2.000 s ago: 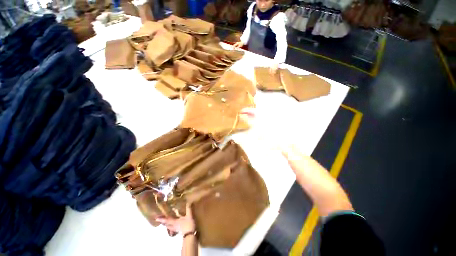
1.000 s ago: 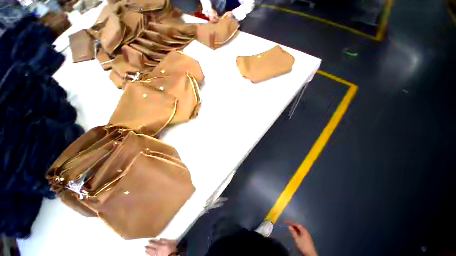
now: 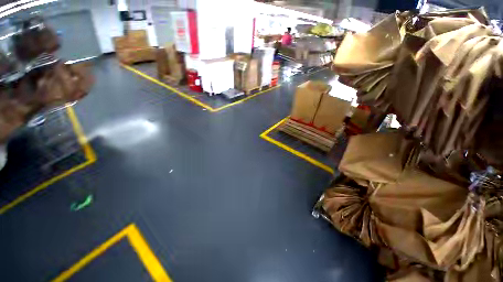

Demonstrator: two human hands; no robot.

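No hand of mine is in the picture. Nearest in front of me, at the right, brown bag bodies (image 3: 419,193) hang or lie in thick bunches on a rack or trolley, most of whose frame is hidden. An upper bunch (image 3: 441,71) hangs in folds above them. A small piece of crinkled clear wrapping, or metal, shows near the right edge. The lower left corner of the trolley (image 3: 316,212) shows as a bit of metal.
Brown cartons (image 3: 317,110) stand on a wooden pallet inside yellow floor lines. A white pillar (image 3: 215,33) has cartons and a red fire extinguisher (image 3: 194,81) around its foot. A blurred rack of brown bags (image 3: 44,88) is at the left. A green scrap (image 3: 82,203) lies on the floor.
The view has swung away from the white table, its brown bags and the navy pile to the floor and racks. Both hands and the other person at the table have left the picture.
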